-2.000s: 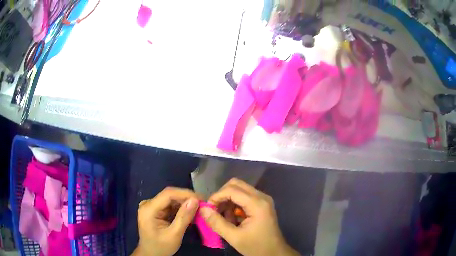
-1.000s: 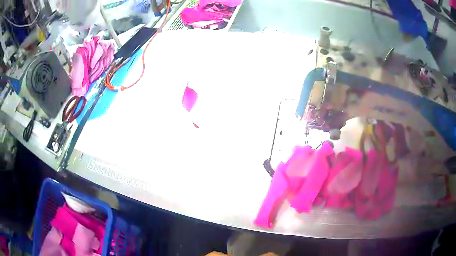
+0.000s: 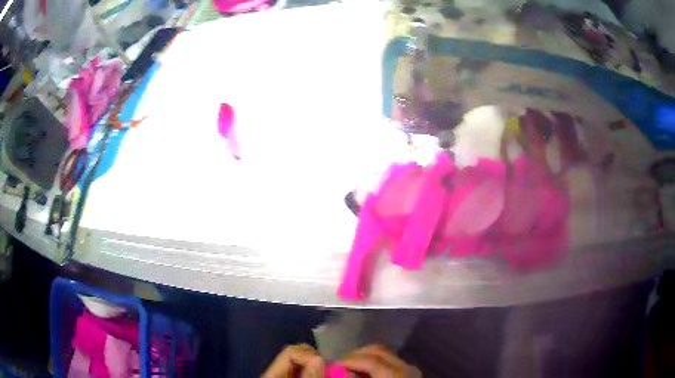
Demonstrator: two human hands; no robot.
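Note:
My left hand [image 3: 294, 362] and my right hand [image 3: 381, 362] are at the bottom edge, close together below the table's front edge and cut off by the frame. A small bright pink piece [image 3: 338, 371] shows between their fingers; most of it is hidden or out of the picture. On the table in front of the sewing machine lie several pink sewn pieces [image 3: 418, 221], spread and overlapping, the leftmost hanging toward the table edge. The view is blurred.
The sewing machine [image 3: 533, 92] stands at the right. A small pink scrap [image 3: 226, 122] lies mid-table. A blue basket [image 3: 144, 325] with pink cloth is below the table at left. Red-handled scissors [image 3: 72, 168] and pink pieces [image 3: 92, 96] are at the left.
One second ago the hands were almost out of view; now the fingers show at the bottom edge with the pink piece. The camera view has shifted, moving the table contents left and up.

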